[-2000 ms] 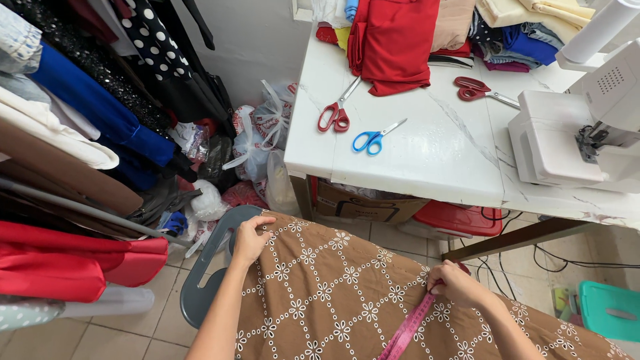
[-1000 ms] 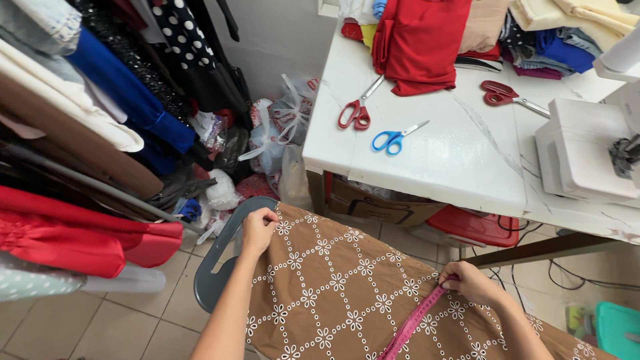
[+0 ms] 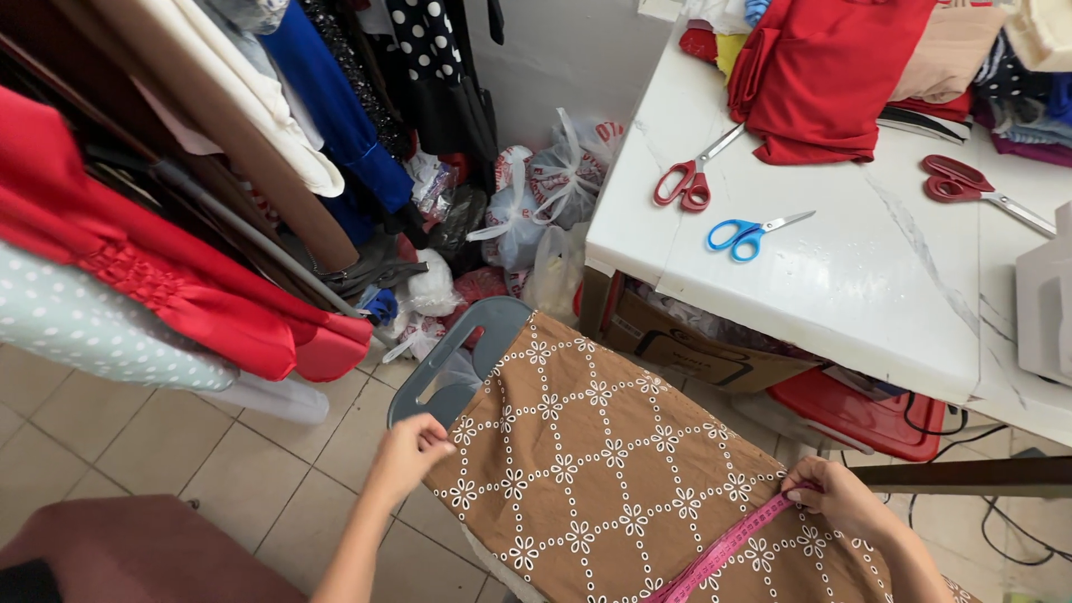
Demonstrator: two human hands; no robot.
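Note:
Brown fabric with white floral eyelet embroidery (image 3: 615, 469) lies spread over a board with a grey plastic end (image 3: 494, 322). At the fabric's left edge is my left hand (image 3: 412, 456), its fingers curled with thumb and fingertips close together; whether they pinch the cloth is unclear. My right hand (image 3: 825, 494) holds the end of a pink tape measure (image 3: 729, 544) at the fabric's far right edge, and the tape runs down toward the bottom of the view across the cloth.
A white marble-look table (image 3: 804, 285) bears blue-handled scissors (image 3: 741, 239), two red-handled scissors (image 3: 688, 180), red folded fabric (image 3: 825, 75) and part of a white machine (image 3: 1047, 301). Garments hang at left beside plastic bags (image 3: 511, 218). A red lid (image 3: 863, 410) and cables lie below the table.
My left hand has moved from the board's far corner down along the fabric's left edge. My right hand stays at the far edge with the tape. The view has shifted left.

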